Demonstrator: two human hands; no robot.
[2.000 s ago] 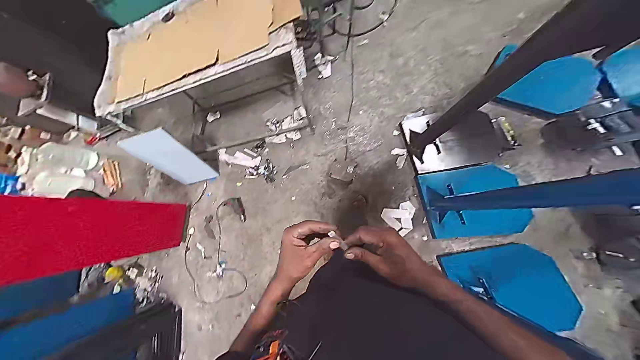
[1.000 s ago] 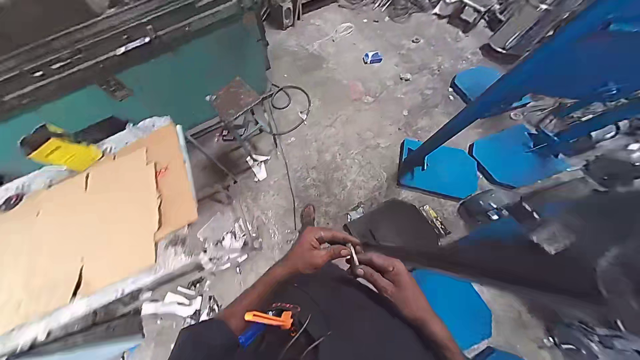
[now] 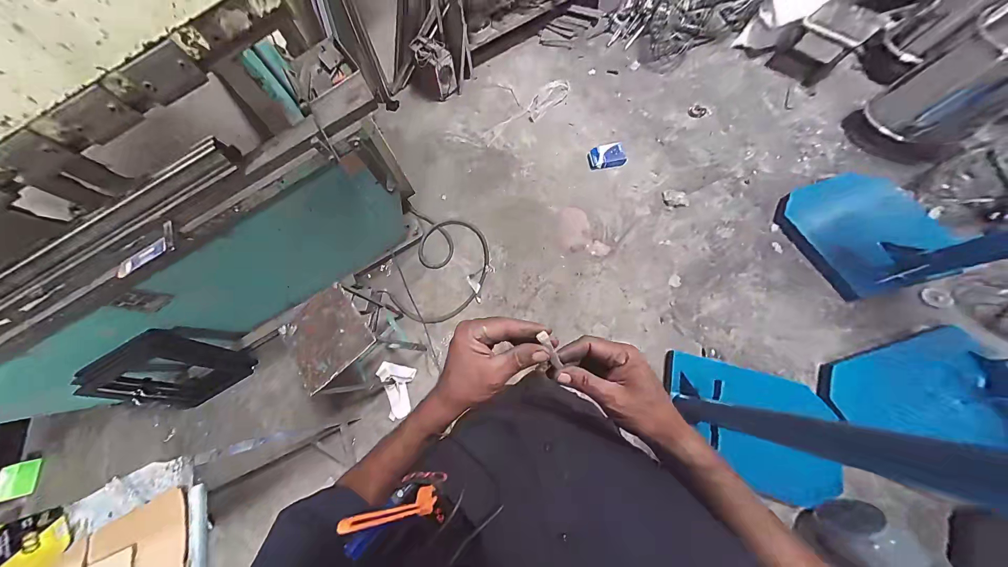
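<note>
In front of my dark shirt, a small pale, stick-like object [image 3: 549, 348] is pinched between both hands; its exact kind is too small to tell. My left hand [image 3: 492, 362] grips its upper part between thumb and fingers. Lower on the same piece, the thumb and fingers of my right hand [image 3: 610, 382] are closed on it. An orange-handled tool [image 3: 390, 512] and something blue sit against the shirt, below my left forearm.
A green metal machine [image 3: 299, 252] stands on the left, with a rusty-topped stool [image 3: 331, 339] and a coiled cable [image 3: 484, 268] beside it. Blue metal base plates [image 3: 756, 425] with posts stand at right. A blue-and-white packet [image 3: 607, 156] lies on the concrete floor [image 3: 535, 197].
The view has swung far from the cardboard-topped table towards the green machine. Both hands stay together at the small piece, which stands out more plainly than two seconds ago.
</note>
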